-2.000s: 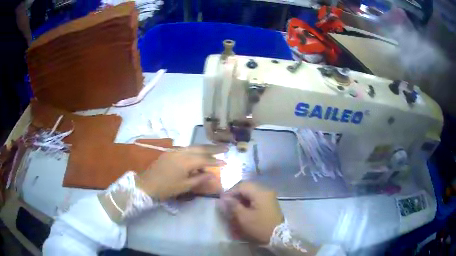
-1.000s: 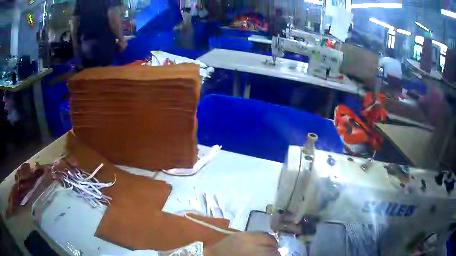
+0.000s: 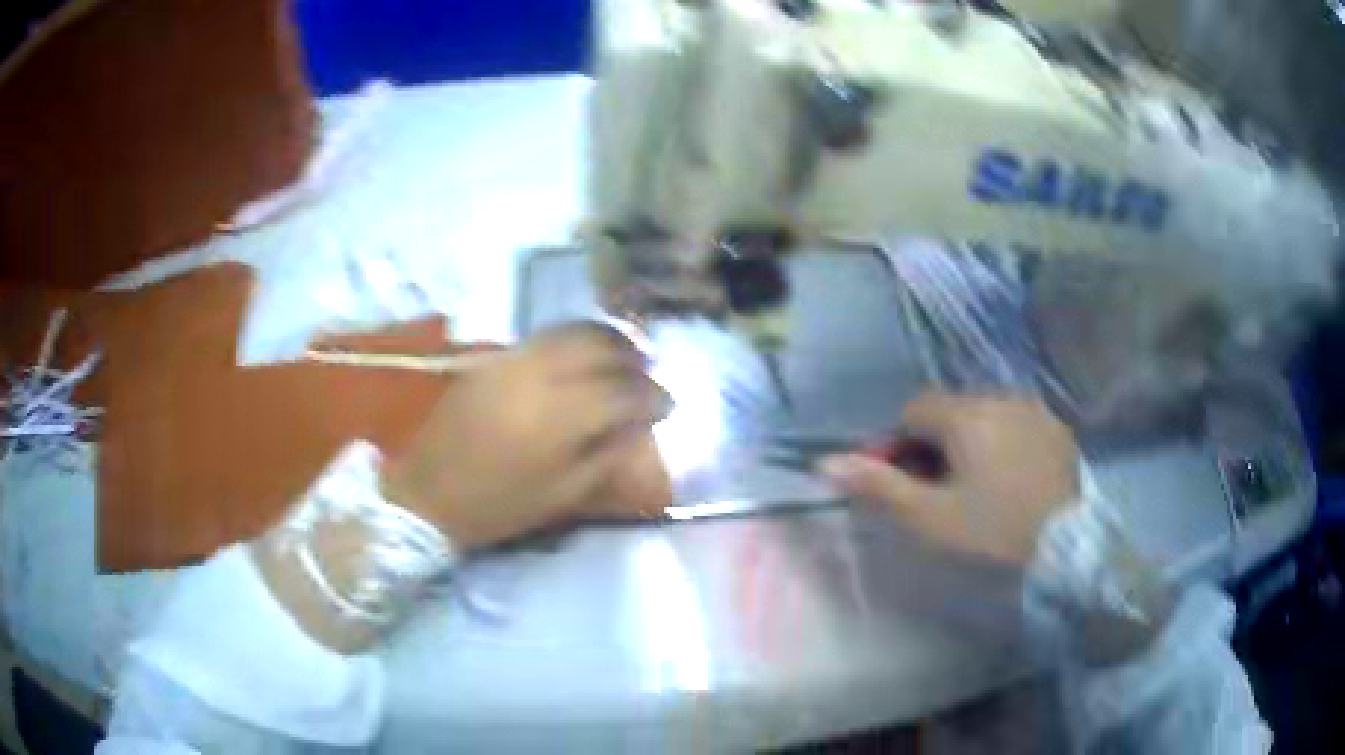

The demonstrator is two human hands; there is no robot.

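My left hand [image 3: 524, 435] lies on a rust-brown fabric panel [image 3: 631, 475] beside the needle area and holds it flat; its fingertips are close to the bright work light. The needle and presser foot are lost in the glare. My right hand [image 3: 966, 469] is right of the needle, closed around a small dark tool with a red part [image 3: 903, 454]; a thin shape points from it towards the needle. Blur hides its exact form. The cream sewing machine head [image 3: 693, 148] stands over the metal bed [image 3: 848, 317].
Worked rust-brown panels [image 3: 192, 443] overlap at left, with a white tape strip [image 3: 384, 359] behind my left hand. A tall panel stack [image 3: 148, 133] stands rear left. White strips [image 3: 44, 398] lie far left; more tapes [image 3: 966, 317] lie beneath the machine arm. Something blue is behind the table.
The view has swung back down to the machine. Compared with two seconds ago, my right hand is farther right and now holds the tool. My left hand remains by the needle.
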